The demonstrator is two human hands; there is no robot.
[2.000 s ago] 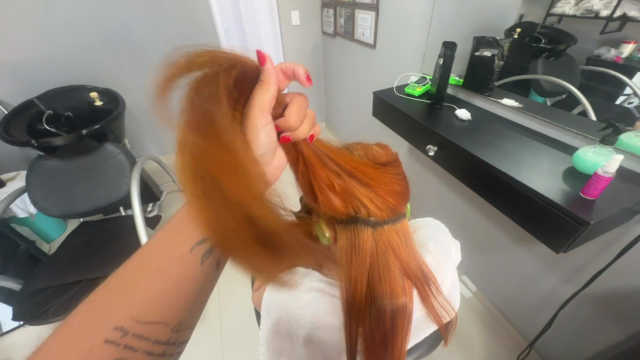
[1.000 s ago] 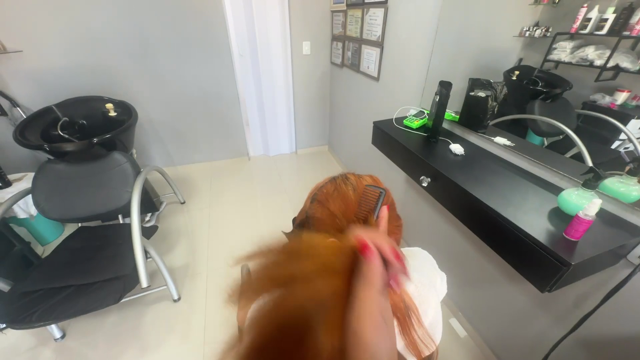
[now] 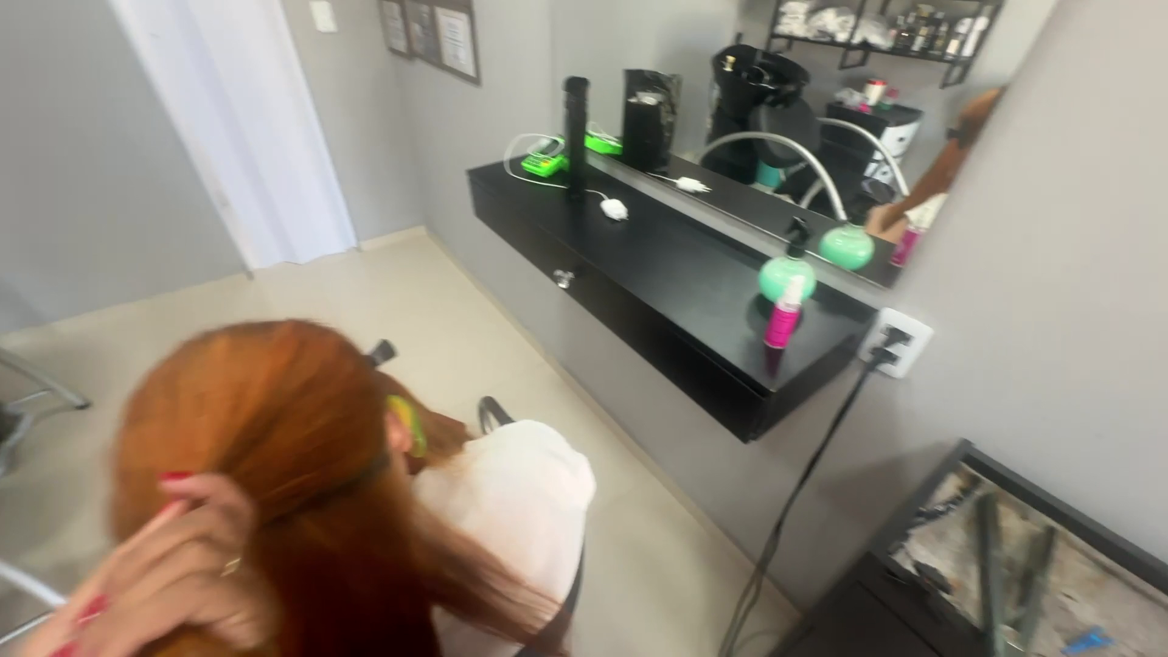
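Note:
Long copper-red hair [image 3: 265, 411] on a seated person's head fills the lower left, gathered low by a dark band. A yellow-green clip or earring [image 3: 408, 424] shows at the ear. A white towel [image 3: 520, 484] covers the shoulder. At the lower left, what looks like my left hand [image 3: 196, 566], with red nails and a ring, is closed at the back of the head, with a strand of hair under it. More red nails show by the left edge; whether they are my right hand's, I cannot tell. No comb is visible.
A black wall shelf [image 3: 639, 274] holds a green spray bottle [image 3: 787, 278], a pink bottle [image 3: 783, 319] and a white plug [image 3: 614, 210], below a mirror. A cord [image 3: 803, 484] hangs from the outlet [image 3: 897, 342]. A dark cart [image 3: 876, 584] stands lower right.
The raised hair has come down behind the head, and the hand is now low at the left. The comb seen a second ago is out of sight. The view has swung right.

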